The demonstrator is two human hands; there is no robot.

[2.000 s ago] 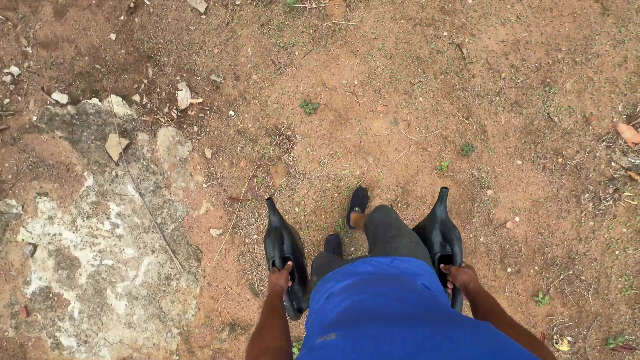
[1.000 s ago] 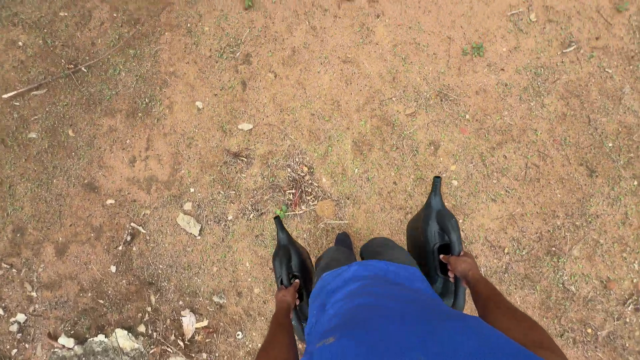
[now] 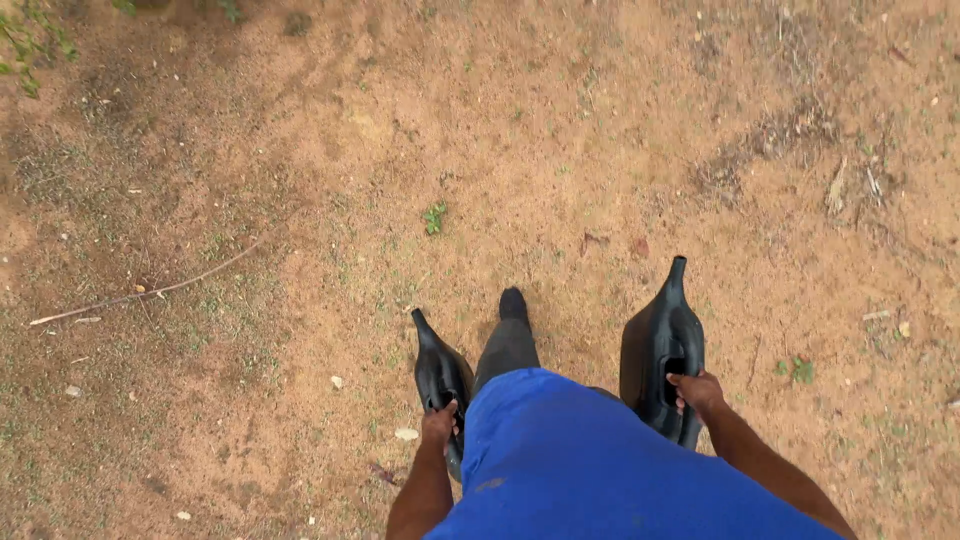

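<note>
My left hand grips the handle of a black plastic watering can, which hangs beside my left leg with its narrow spout pointing forward. On the other side, my right hand is closed around the handle of a second black watering can. That can also points its spout away from me, and a dark opening shows near my fingers. Both cans are partly hidden by my hands and blue shirt. Whether they hold water cannot be seen.
A long thin stick lies on the sandy ground to the left. Small green plants grow ahead and at the right. Dry plant debris lies at the upper right, and green leaves show at the upper left.
The ground in view has shifted as I move forward; the pale rocky patch at the left is out of view. Both hands keep their hold on the cans.
</note>
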